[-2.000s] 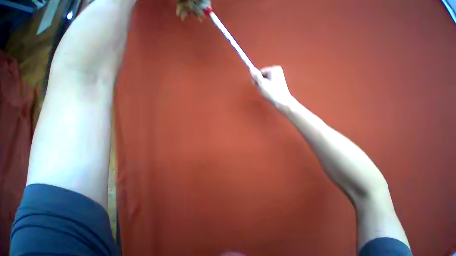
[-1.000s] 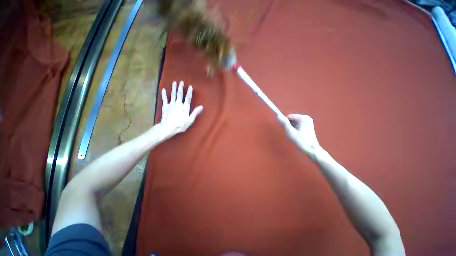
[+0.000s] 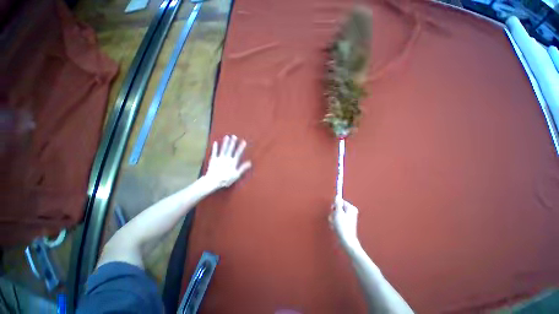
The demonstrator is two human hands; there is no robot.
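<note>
The rust-red fabric (image 3: 423,184) covers most of the table, with wrinkles near its far left part. My left hand (image 3: 227,164) lies palm down with fingers spread on the fabric by its left edge, holding nothing. My right hand (image 3: 344,218) grips the whitish handle of the feather duster (image 3: 346,92). The duster's brown feathers point away from me over the fabric and are partly blurred. A silver-grey metal weight (image 3: 199,283) lies on the fabric's near left corner.
A long shiny metal rail (image 3: 110,159) crosses the table at left, beside a thin steel ruler (image 3: 164,86). Crumpled red cloth (image 3: 49,122) lies beyond the rail, with silver loops (image 3: 46,260) near it. White rolls (image 3: 533,73) are at the far right.
The duster has swung rightward, from pointing up-left to pointing straight away from me. My left hand, earlier out past the frame's top, is flat at the left edge. The metal weight has come into view.
</note>
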